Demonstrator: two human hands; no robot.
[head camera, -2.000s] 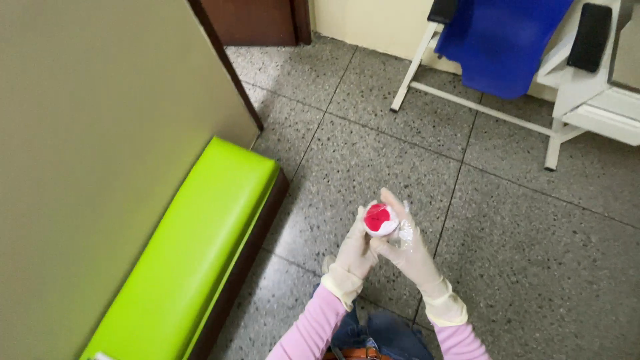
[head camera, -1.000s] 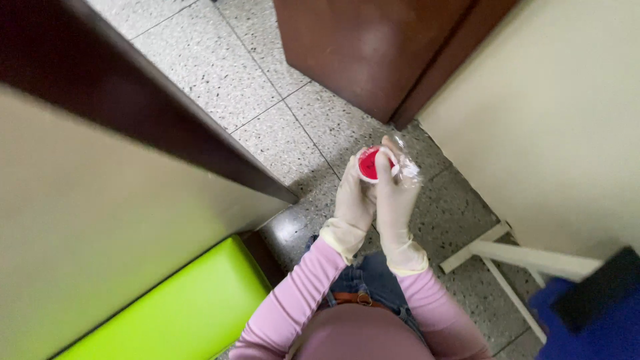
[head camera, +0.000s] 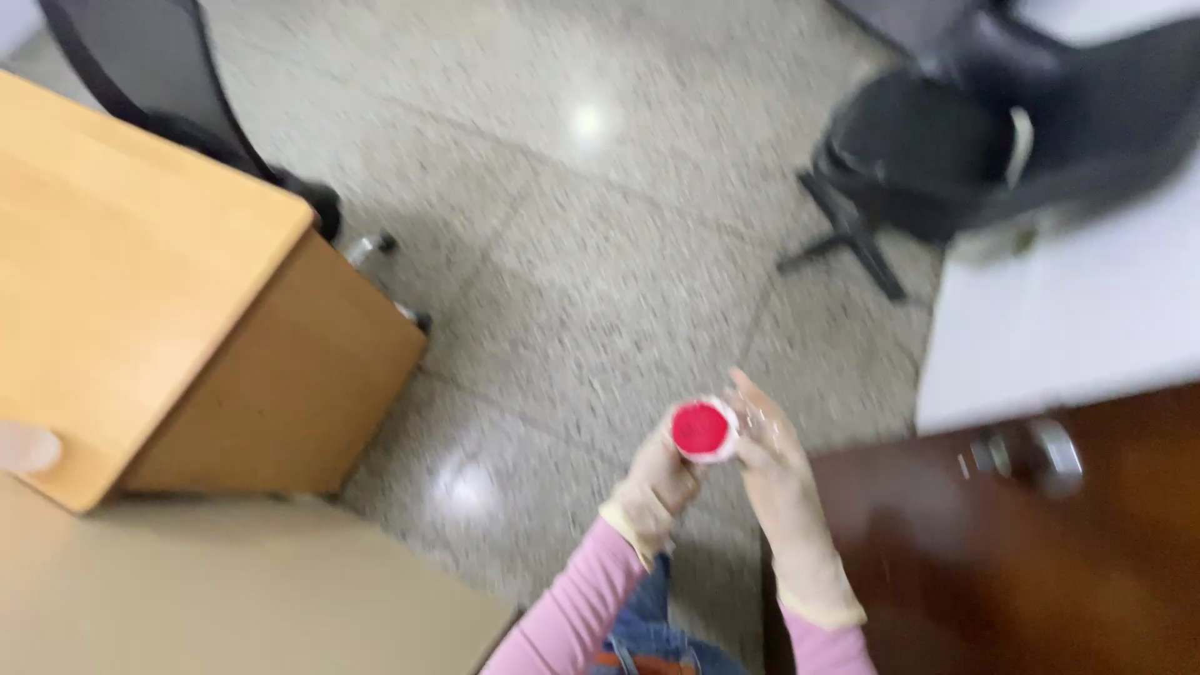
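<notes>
A small round white container with a red top face (head camera: 701, 429) is held in front of me, above the floor. My left hand (head camera: 659, 476), in a pale latex glove, grips it from the left and below. On its other side is my right hand (head camera: 773, 459), gloved alike, with the thumb side at the container's edge and fingers pointing up. Crumpled clear plastic film (head camera: 764, 420) lies against the right fingers. Whether the red is a lid or contents cannot be told.
A wooden desk (head camera: 187, 281) stands left, a mesh-backed chair (head camera: 141, 66) behind it. At upper right is a black swivel chair (head camera: 928, 150) beside a white surface (head camera: 1059, 319). A brown door (head camera: 994, 562) with a metal handle is at lower right, a beige partition (head camera: 262, 591) at lower left.
The view has moved from the green bench and blue chair, past a doorway, to a desk and black chairs. Both hands still hold the container, its red face now more fully seen.
</notes>
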